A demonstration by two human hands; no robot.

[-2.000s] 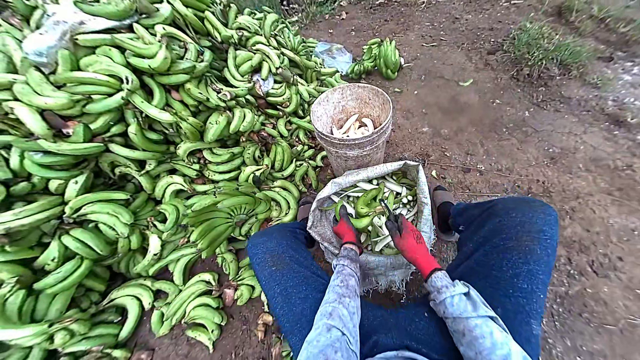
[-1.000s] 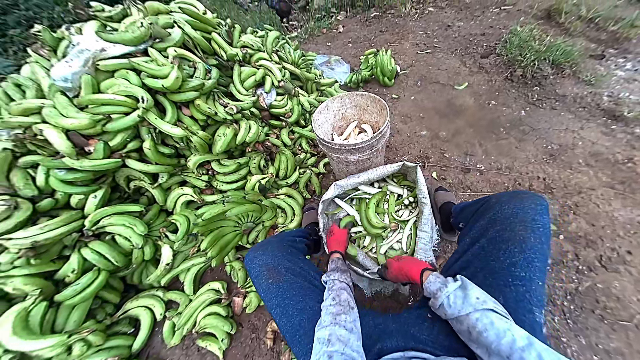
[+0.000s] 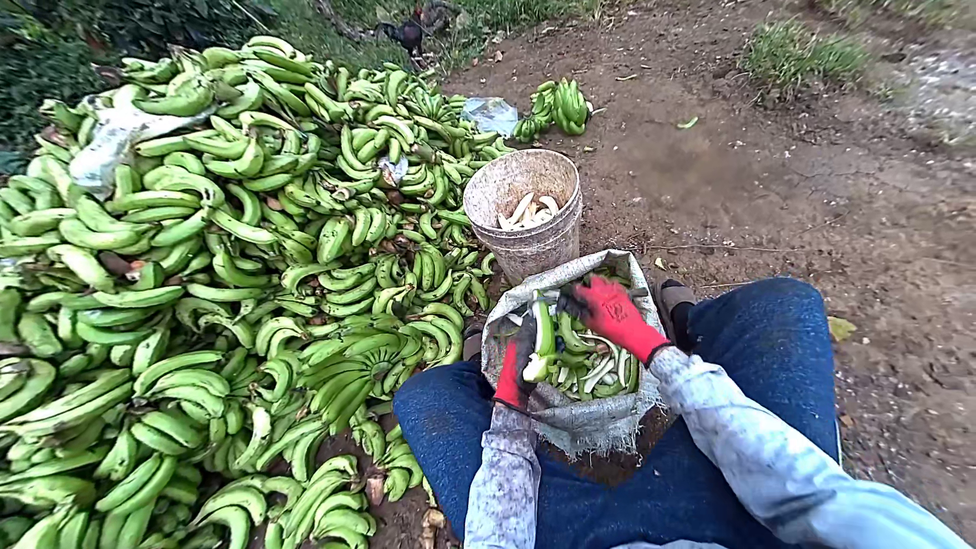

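Note:
A green banana with a pale cut end is gripped upright in my left hand, in a red and dark glove, at the left side of the open woven sack. My right hand, gloved the same way, is over the upper part of the sack, its dark fingers near the banana's top; whether they hold anything is unclear. Green and whitish banana peels fill the sack between my knees. Just beyond it stands a dirty white plastic bucket with peeled bananas inside.
A large heap of green bananas spreads across the left, close to my left knee. A small bunch and a clear plastic bag lie behind the bucket. Bare soil extends right; a dark chicken is at the top.
My right hand has moved from the sack's near edge up over the peels. My left hand is now at the sack's left side with a banana upright in it.

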